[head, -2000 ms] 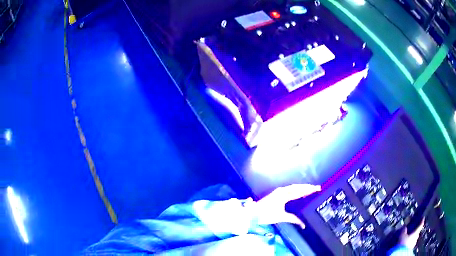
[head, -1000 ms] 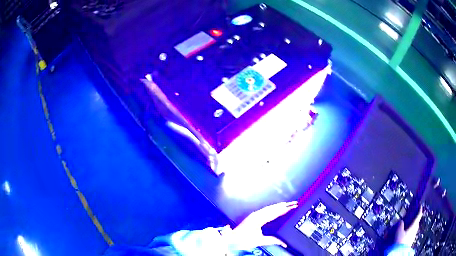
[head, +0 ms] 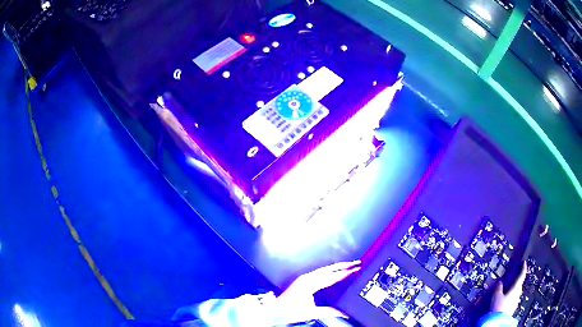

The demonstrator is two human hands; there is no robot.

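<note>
A dark board tray [head: 488, 175] with a raised rim lies at the lower right, its far part bare. Several circuit boards [head: 429, 244] lie in its near half. My left hand [head: 316, 287] is at the tray's near left side, thumb and fingers spread around the rim, very bright in the glare. My right hand [head: 509, 297] is at the tray's right rim, thumb and finger on the edge, partly cut off by the picture's bottom. Both hands appear to hold the tray; the undersides of the grips are hidden.
A black light box [head: 281, 76] with a glaring white open side stands beyond the tray. A second tray [head: 554, 255] with circuit boards adjoins at the right. A green-topped bench [head: 424, 105] carries them. Blue floor with a yellow line [head: 80, 246] lies to the left.
The view has shifted, so the light box, tray and hands appear further left. Both hands stay at the same tray sides. The boards keep their places in the tray.
</note>
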